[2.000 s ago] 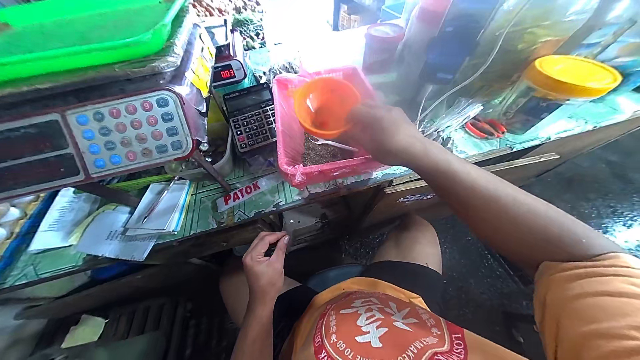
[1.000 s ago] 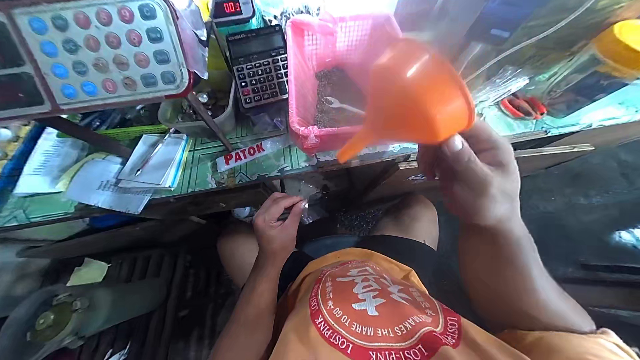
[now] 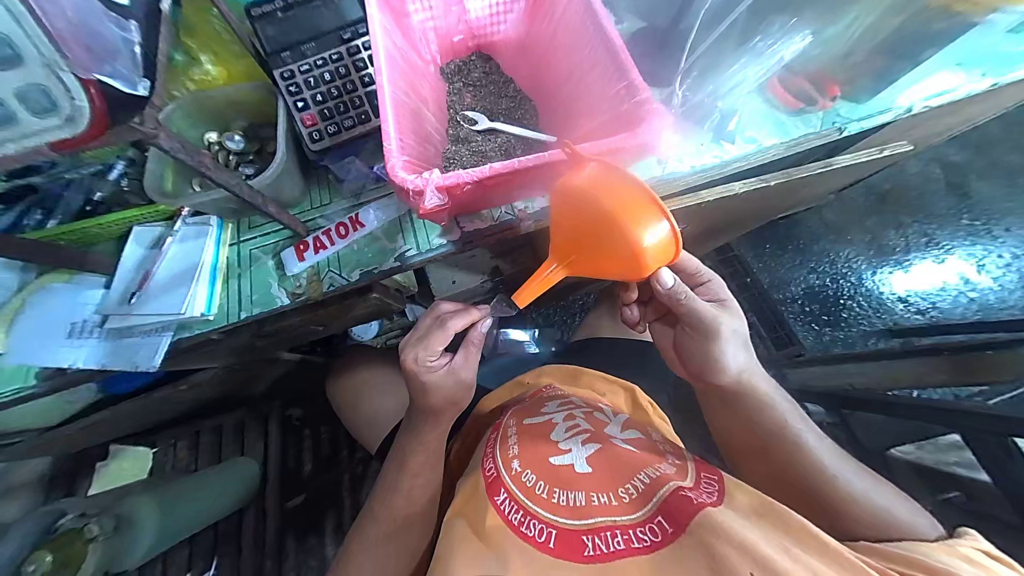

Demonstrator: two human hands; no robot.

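My right hand (image 3: 692, 320) grips the rim of an orange plastic funnel (image 3: 604, 220), tilted so its spout points down and left. The spout's tip is at the mouth of a small clear plastic bag (image 3: 504, 306), which my left hand (image 3: 444, 356) pinches between thumb and fingers. Whether the tip is inside the bag, I cannot tell. Beyond the funnel, a pink plastic basket (image 3: 408, 172) lined with clear plastic holds dark ground or granular material (image 3: 488, 100). A white plastic spoon (image 3: 512, 128) lies on that material.
Left of the basket are a calculator (image 3: 320, 80) and a tub of coins (image 3: 288, 160). Papers with a pen on top (image 3: 164, 272) and a lettered strip (image 3: 340, 236) lie along the counter. Red-handled scissors (image 3: 804, 92) sit behind clear plastic at the right.
My right hand has brought the funnel from over the pink basket down to the small bag at my left hand. The view has moved closer to the counter's edge.
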